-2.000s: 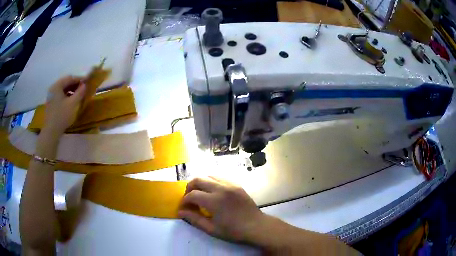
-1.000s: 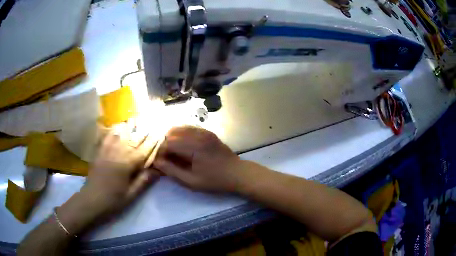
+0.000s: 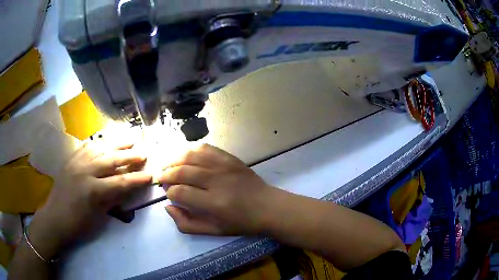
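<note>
My left hand [image 3: 101,183] lies palm down left of the needle area, fingers reaching right. My right hand [image 3: 210,188] is curled in front of the presser foot area, its fingertips close to my left fingertips. Lamp glare washes out what lies between them; any hold is unclear. A pale strip [image 3: 33,131] runs up to my left hand. A mustard piece [image 3: 82,116] shows beyond it, and another mustard piece [image 3: 22,186] lies left of my hand. The sewing machine head [image 3: 180,54] stands over the glare; needle and foot are hidden.
Stacked mustard pieces [image 3: 21,79] lie at the far left. Orange-red handled scissors [image 3: 420,104] lie at the bed's far right. A grey ruler-like strip [image 3: 372,183] edges the table. Below it, a blue crate [image 3: 446,175] and mustard and purple scraps [image 3: 414,219] show at right.
The view has moved closer to the needle area. My left hand has gone from the mustard pieces at the left to beside my right hand. Both hands are now close together at the lamp.
</note>
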